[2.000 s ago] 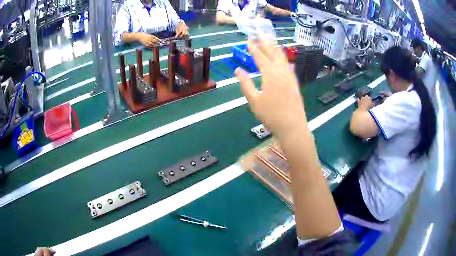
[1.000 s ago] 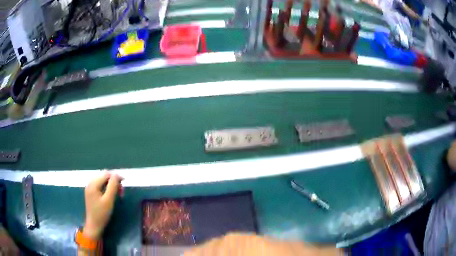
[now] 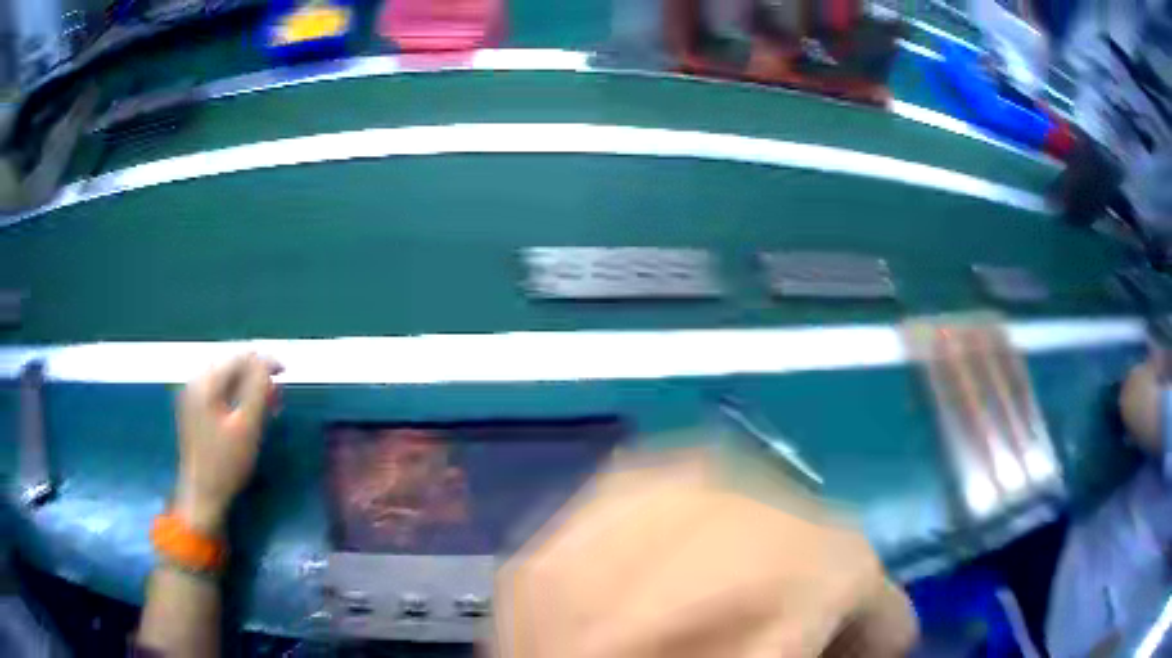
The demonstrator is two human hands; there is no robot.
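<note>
The black parts tray (image 3: 533,465) lies at the near side, with a loose heap of copper-coloured parts (image 3: 399,489) in its left half. A grey four-hole fixture plate (image 3: 418,594) lies across the tray's near edge, its right end hidden by my right hand. My left hand (image 3: 221,431), with an orange strap, is left of the tray, fingers curled near the white line; no held item can be made out. My right hand (image 3: 707,553) is large and blurred over the tray's right side; its fingertips are hidden, so its grip cannot be told.
Fixture plates (image 3: 623,273) lie beyond the white line, ahead and to the right. A thin tool (image 3: 769,440) lies right of the tray. A divided tray (image 3: 987,418) is at the right, near a person's arm. Red (image 3: 441,23) and blue (image 3: 309,28) bins stand at the back.
The view has tilted down, showing a fixture plate at the tray's near edge. My right hand shows larger, over the tray's right side. My left hand keeps its place left of the tray.
</note>
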